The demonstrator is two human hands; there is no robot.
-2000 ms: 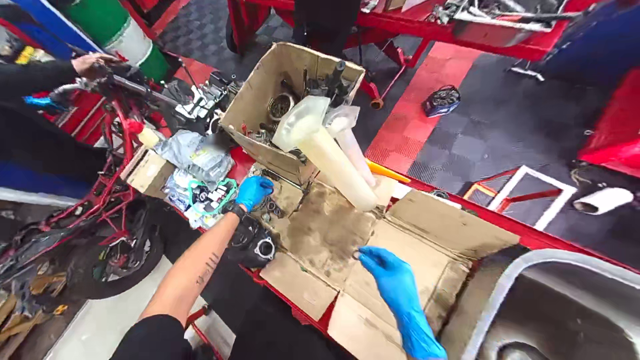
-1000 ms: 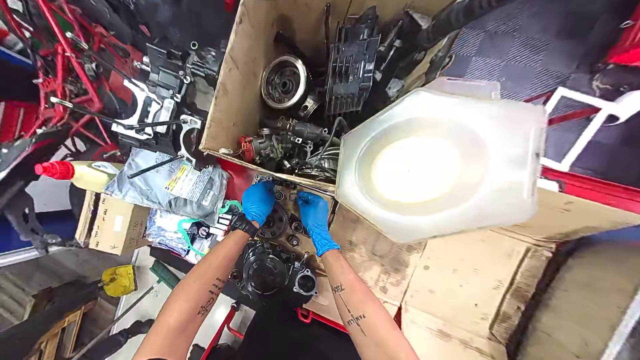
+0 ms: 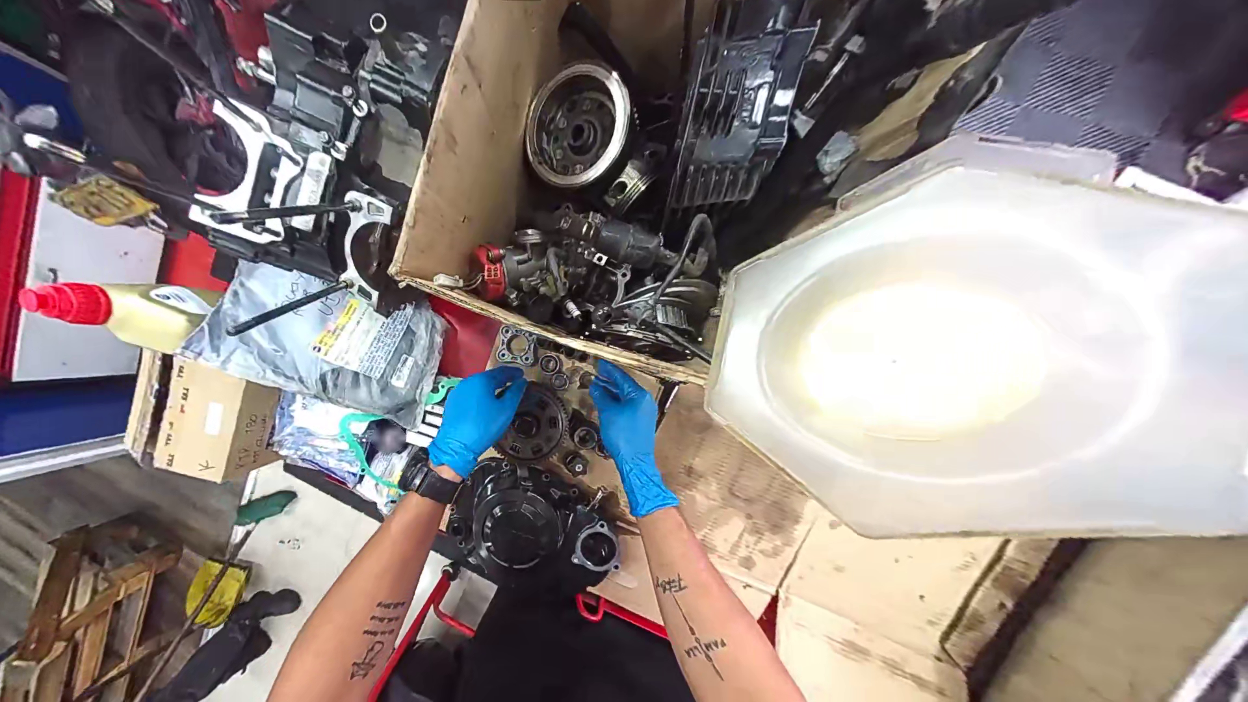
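Observation:
My left hand point(image 3: 478, 419), in a blue glove, rests at the left edge of a large toothed gear point(image 3: 529, 421); its fingertips are bent and I cannot tell whether they grip anything. My right hand point(image 3: 629, 434), also gloved, is over small round metal parts point(image 3: 583, 436) on the cardboard, fingertips together near a small part, its hold unclear. A square metal flange point(image 3: 516, 346) and several small rings point(image 3: 551, 366) lie beyond the gear. Nearer my body is a black engine cover point(image 3: 517, 526) with a round opening at its right.
A cardboard box point(image 3: 444, 175) of engine parts stands just beyond my hands, holding a flywheel rotor point(image 3: 578, 125) and a finned cylinder point(image 3: 746, 107). A large translucent plastic container point(image 3: 1121, 390) looms at right. Bagged parts point(image 3: 331, 336) and a yellow bottle point(image 3: 146, 314) are at left.
Since two seconds ago, my right hand has moved left from the bare cardboard to the small parts beside my left hand. The view has shifted greatly, closer over the parts.

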